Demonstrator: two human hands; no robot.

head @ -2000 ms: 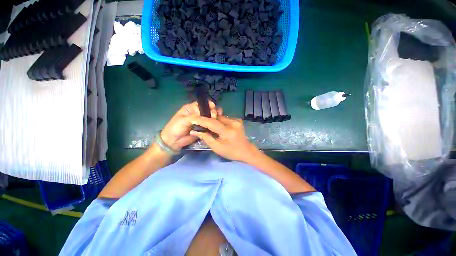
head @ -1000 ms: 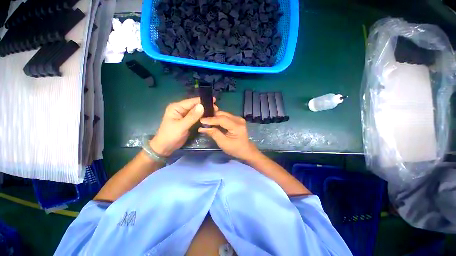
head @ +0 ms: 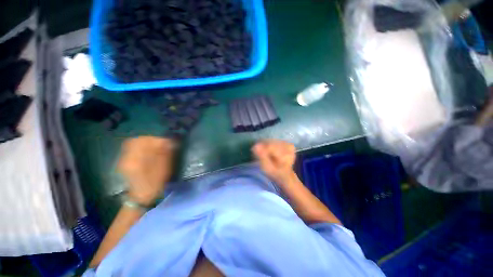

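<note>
My left hand (head: 147, 166) is blurred, near the bench's front edge. A dark blur borders its right side; I cannot tell whether it holds a housing. My right hand (head: 277, 157) is at the edge with fingers curled and nothing visible in it. Several black housings (head: 253, 112) lie side by side in a short row. The white squeeze bottle (head: 312, 94) lies on its side to their right. Small black inserts (head: 182, 108) lie loose below the blue basket. A dark shape (head: 96, 110), one or more housings, lies at the left.
The light-blue basket (head: 189, 84) of inserts stands at the back. White ribbed sheets (head: 27, 189) with black parts are at the left, beside a crumpled white bunch (head: 77, 78). A clear bag (head: 373, 116) holds a white sheet at the right. Dark blue crates (head: 351, 200) sit below. Another person's arm shows far right.
The view has turned and shifted, so the bench things sit further left. My hands have parted; the housing between them no longer shows there. The dark shape at the left looks wider.
</note>
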